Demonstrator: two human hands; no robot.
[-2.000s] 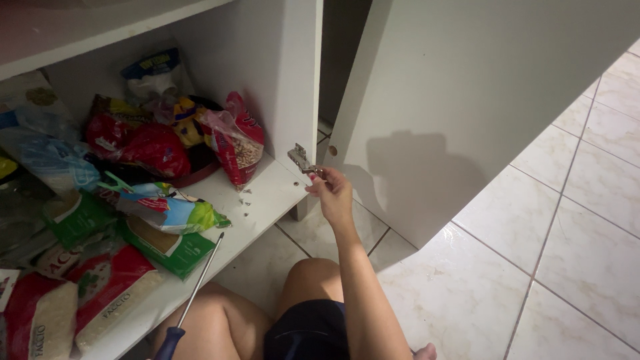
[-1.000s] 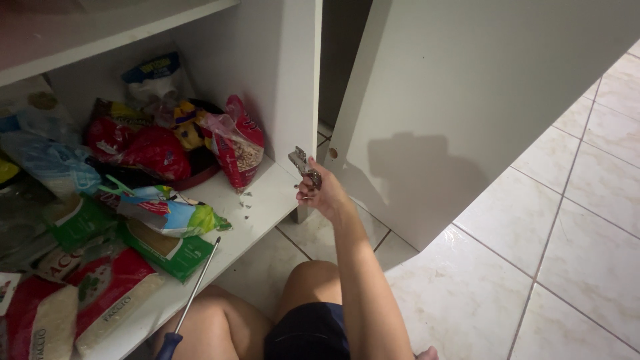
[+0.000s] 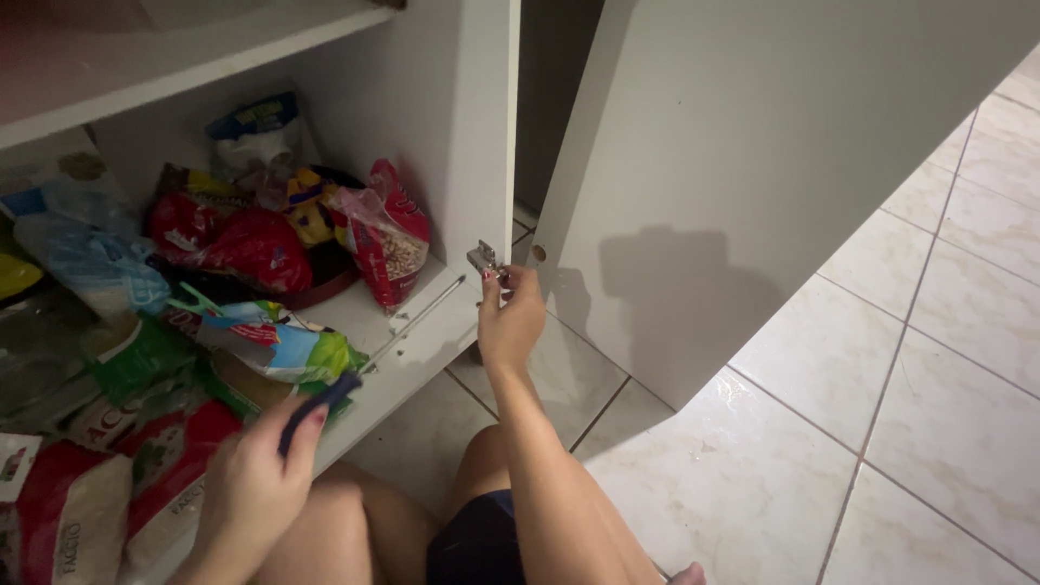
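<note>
My left hand (image 3: 264,475) grips the dark blue handle of a screwdriver (image 3: 413,327), whose long metal shaft reaches over the cabinet's bottom shelf. The shaft's tip is a little left of a metal cabinet hinge (image 3: 486,258), apart from it as far as I can see. My right hand (image 3: 512,313) holds that hinge between thumb and fingers near the front edge of the side panel (image 3: 479,146). Small loose pieces, probably screws (image 3: 400,352), lie on the shelf below the shaft. The cabinet door (image 3: 691,146), with a small round hole near its edge, stands right of my right hand.
A bag of beans (image 3: 394,252), red plastic packages (image 3: 260,248) in a dark round pan, a colourful bag (image 3: 280,341) and red-and-clear food bags (image 3: 89,520) crowd the lower shelf. An upper shelf (image 3: 203,61) overhangs them. Tiled floor (image 3: 780,463) lies right of my legs.
My left hand has come into view with the screwdriver, which has moved up and right, its tip now near the hinge. My right hand still holds the hinge, with its fingers placed differently.
</note>
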